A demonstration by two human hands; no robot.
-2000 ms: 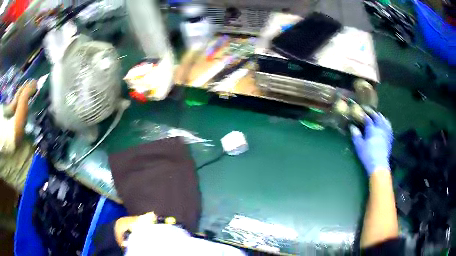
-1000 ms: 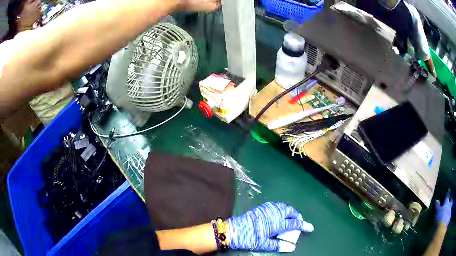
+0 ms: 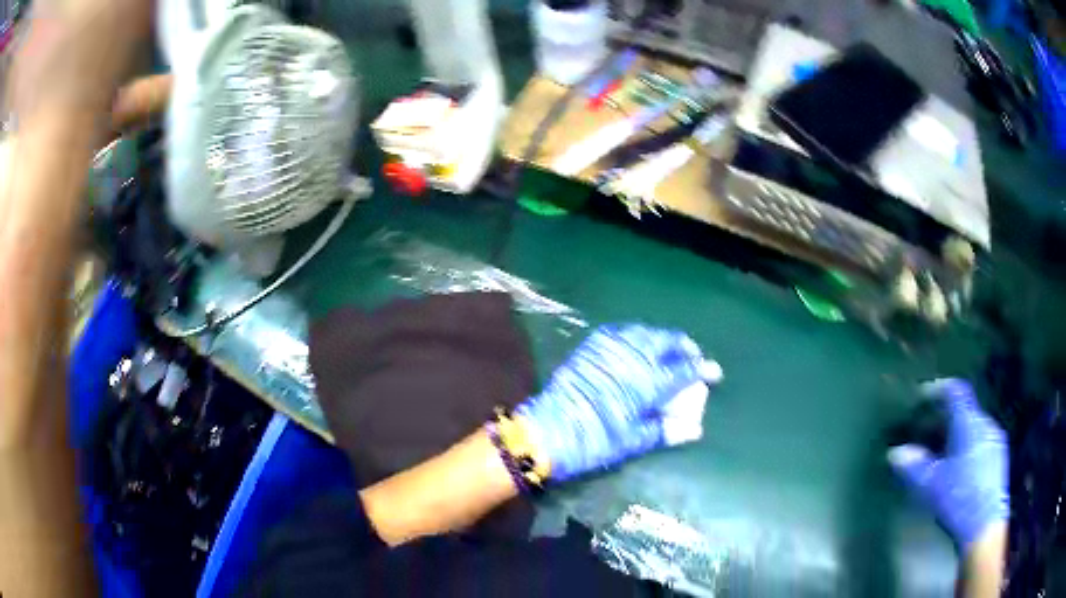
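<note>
My left hand [image 3: 620, 403], in a blue-white striped glove, is closed around the small white test socket [image 3: 686, 414] over the green mat. Most of the socket is hidden by the fingers. My right hand [image 3: 961, 461], in a bluish glove, is at the right with thumb and fingers around a blurred black power adapter [image 3: 923, 423]. The two hands are apart. A dark brown cloth [image 3: 421, 391] lies on the mat beside my left forearm.
The meter [image 3: 807, 216] with a black smartphone [image 3: 848, 103] on top stands at the back right, cream terminals [image 3: 929, 294] at its corner. A fan [image 3: 275, 129] and small carton [image 3: 427, 143] stand left. A blue bin [image 3: 251, 496] and another person's arm [image 3: 59, 269] are at the left.
My left hand came in around the white socket that lay on the mat. My right hand has come inward from the far right edge with a black adapter. The other person's arm has shifted left.
</note>
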